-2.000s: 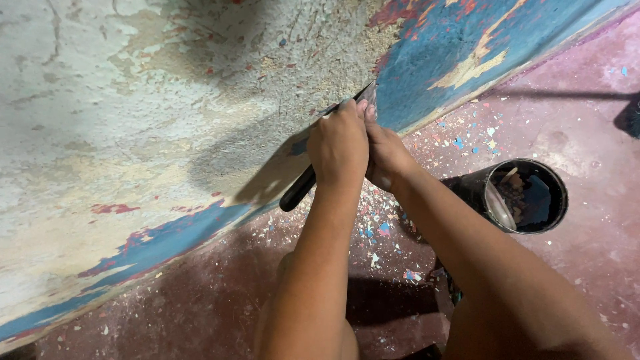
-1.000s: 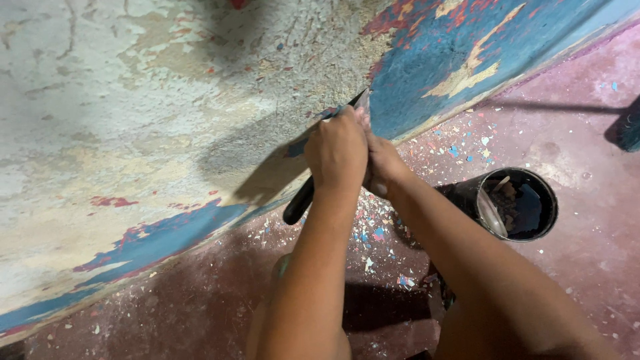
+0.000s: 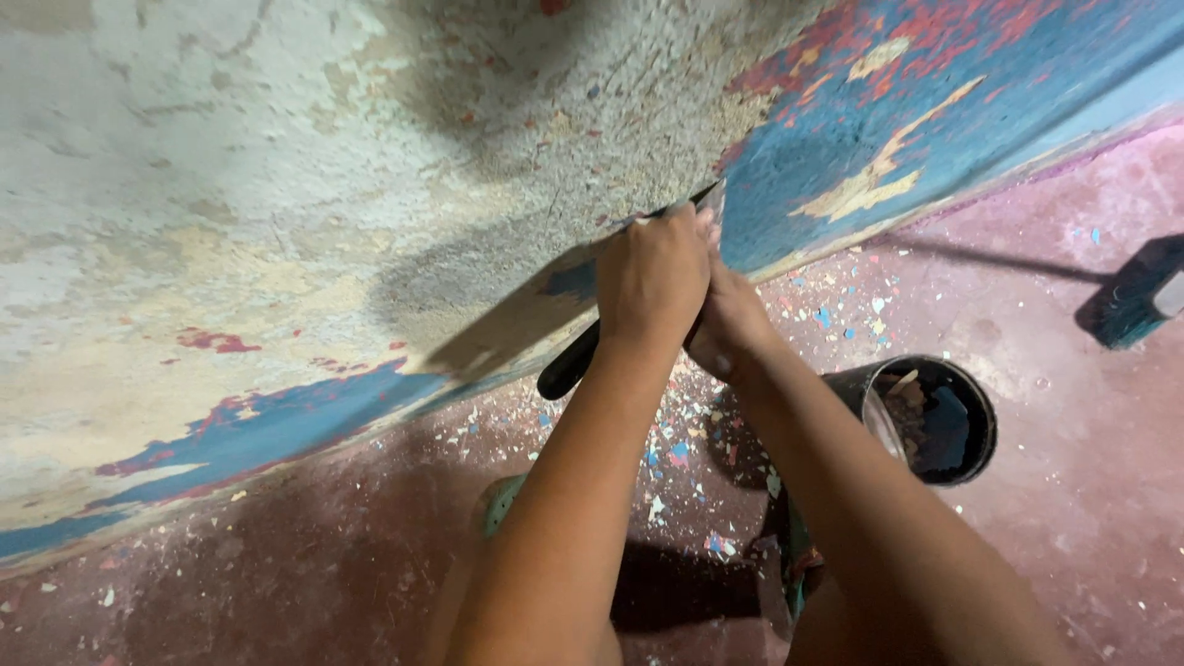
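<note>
My left hand [image 3: 653,277] is closed around a scraper with a black handle [image 3: 569,361], whose lower end sticks out below that hand. The scraper's metal blade [image 3: 714,196] meets the wall [image 3: 462,176] at the edge of a blue paint patch [image 3: 786,176]. Against the scraper, beside and just below the left hand, my right hand [image 3: 729,314] is pressed; its fingers are partly hidden, and they reach up near the blade. The wall is mostly bare, pale and rough, with remnants of blue and red paint.
Paint chips [image 3: 675,453] lie scattered over the reddish floor [image 3: 1064,444] along the wall's foot. A black bucket [image 3: 990,425] with dark liquid and debris stands right of my right forearm. A brush with green bristles [image 3: 1124,310] is at the right edge. Part of a green shoe [image 3: 502,504] shows below.
Both hands stay together on the scraper at the edge of the blue paint, with only slight movement. No hold has been released.
</note>
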